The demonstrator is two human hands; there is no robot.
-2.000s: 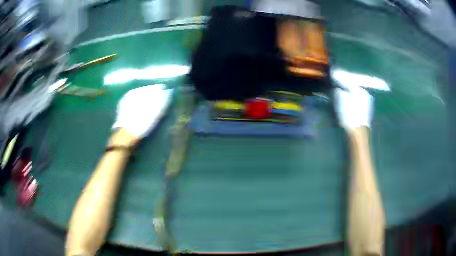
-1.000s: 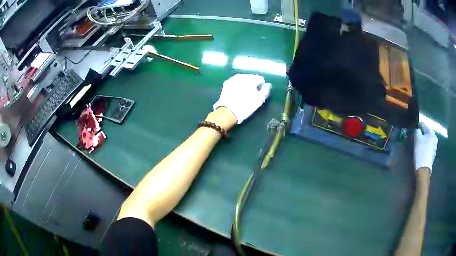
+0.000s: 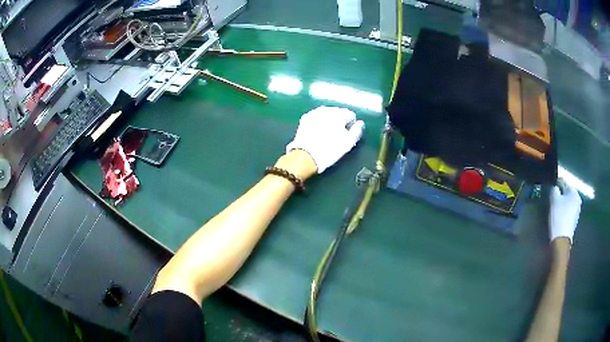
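My left hand (image 3: 326, 138), in a white glove, is left of the press with its fingers curled in and nothing seen in it. My right hand (image 3: 565, 210), also gloved, is at the press's right side; its fingertips are partly hidden. The press has a black cloth cover (image 3: 448, 100), an orange-brown fixture (image 3: 528, 113) at its right top, and a blue-grey base (image 3: 455, 208). A round red button (image 3: 470, 181) sits between yellow arrows on the control panel (image 3: 428, 175). No phone part shows in the fixture.
A dark phone frame (image 3: 157, 145) lies beside crumpled red film (image 3: 119, 172) at the left. Behind are a keyboard (image 3: 70, 137) and a silver bracket (image 3: 175, 75) with two thin orange-brown rods. A yellow-green hose (image 3: 364, 200) runs down left of the press on the green belt (image 3: 374, 274).
Since two seconds ago the view has swung left, bringing the keyboard side into sight. Over the last second both hands have stayed in nearly the same places beside the press.
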